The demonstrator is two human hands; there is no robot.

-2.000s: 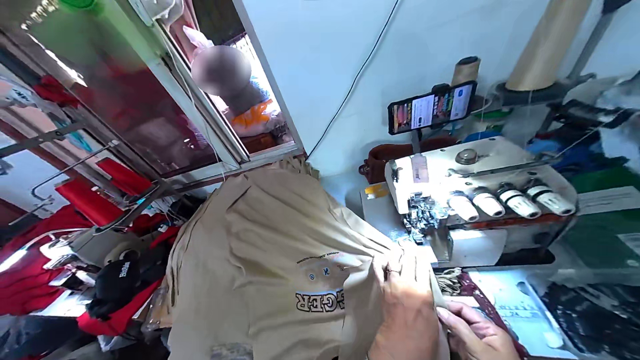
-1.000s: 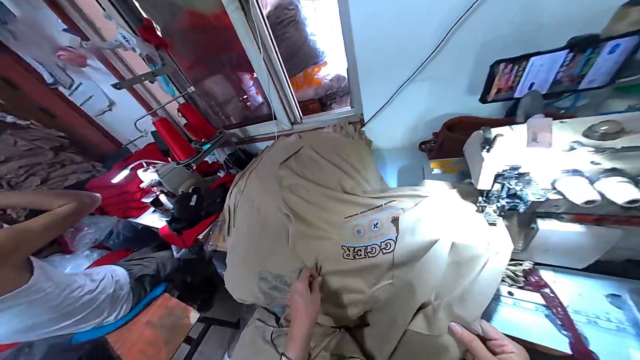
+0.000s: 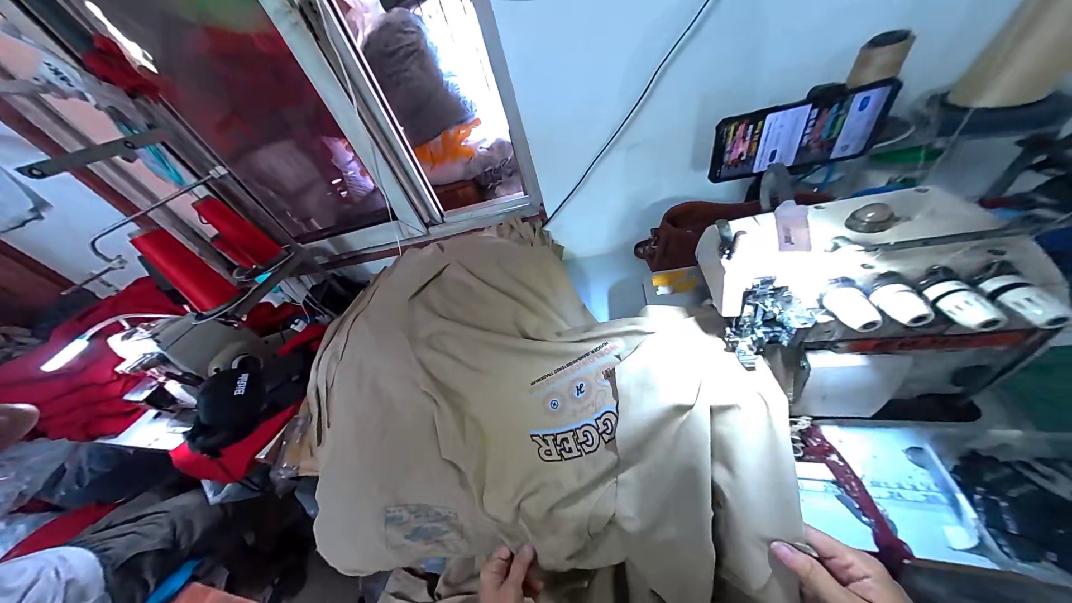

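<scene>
A khaki garment with a printed chest design is spread over a pile of similar cloth left of an overlock sewing machine. My left hand pinches the garment's near edge between thumb and fingertips, at the bottom centre. At the lower right, my right hand grips the end of a sleeve or edge between thumb and fingers. The upper right part of the cloth lies against the machine's lit needle area. What lies under the garment is hidden.
A phone on a holder and thread cones stand behind the machine. Another sewing machine with red thread cones, red cloth and a black cap is at the left. A window is behind. Part of another person's hand shows at the left edge.
My left hand has gone from the cloth near the machine to the near edge at the centre. The garment, bunched at my hands two seconds ago, is now spread wider. The view has swung left and back.
</scene>
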